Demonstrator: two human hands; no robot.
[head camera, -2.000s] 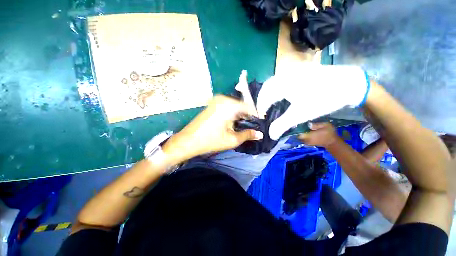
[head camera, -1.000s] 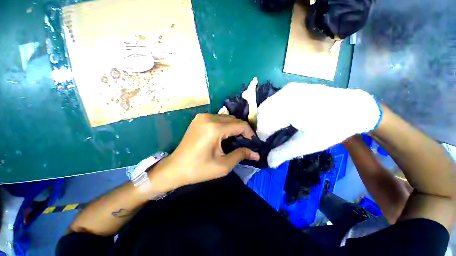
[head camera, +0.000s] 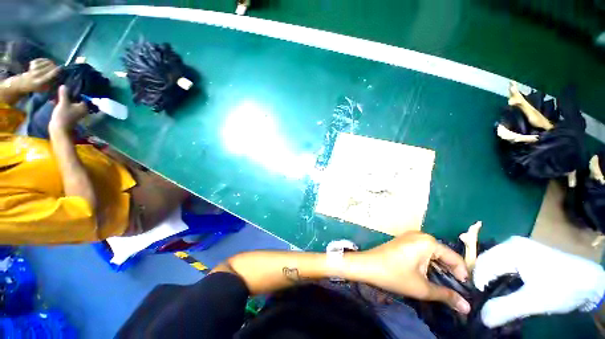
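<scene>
A black figure subassembly (head camera: 448, 319) with dark wavy folds is held at the bench's front edge, low on the right. A beige limb part (head camera: 470, 245) sticks up from it. My left hand (head camera: 414, 268), bare, pinches a black fold between thumb and fingers. My right hand (head camera: 540, 281), in a white cotton glove, grips the clump from the other side, close to my left fingertips. The glove and fingers hide much of the clump. The tan glue board (head camera: 378, 182) with brownish smears lies beyond my left hand.
Black clumps with beige limbs (head camera: 540, 142) lie at the right, by a second cardboard sheet (head camera: 557, 218). Another clump (head camera: 156, 76) stands on the green bench (head camera: 265, 73) at the far left. A person in yellow (head camera: 60, 189) holds a pale slim tool (head camera: 108, 106) there.
The view has swung left, bringing the person in yellow into sight. The board and my hands now appear further right and lower. Both hands still hold the clump.
</scene>
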